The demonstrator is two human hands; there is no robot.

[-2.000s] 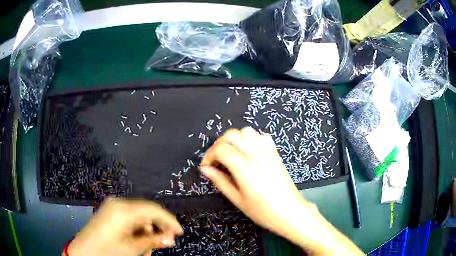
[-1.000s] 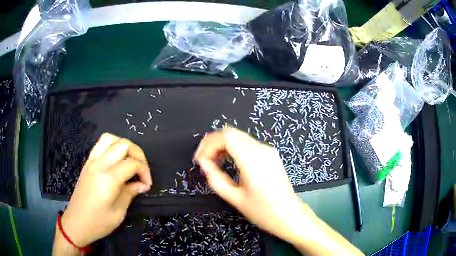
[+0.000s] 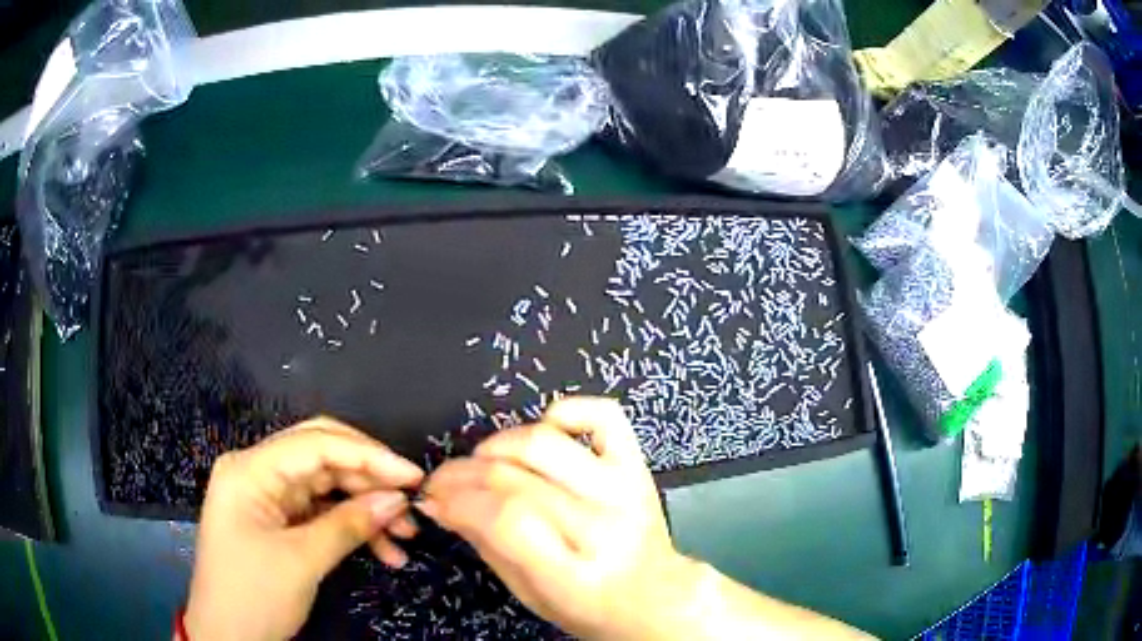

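My left hand (image 3: 294, 520) and my right hand (image 3: 551, 507) meet fingertip to fingertip over the front edge of the long black tray (image 3: 413, 225). A tiny dark piece (image 3: 417, 496) shows between the fingertips; its details are too small to tell. Silvery pins (image 3: 739, 326) lie scattered over the tray's right half, with a few at the middle left. Tiny dark parts (image 3: 169, 413) are heaped at its left end. The lower tray (image 3: 438, 607) holds mixed dark and silvery parts, partly hidden under my hands.
A dark pen-shaped tool (image 3: 889, 463) lies right of the long tray. A bag of pins (image 3: 933, 326) is beside it. Behind the tray are a small flat bag (image 3: 463, 163) and a large bulging bag (image 3: 676, 100). A crumpled bag (image 3: 82, 188) stands back left. A blue basket (image 3: 1027, 607) is front right.
My left hand has moved right from the dark heap, and my right hand has moved down and left from the pins. Their fingertips now meet at the tray's front edge.
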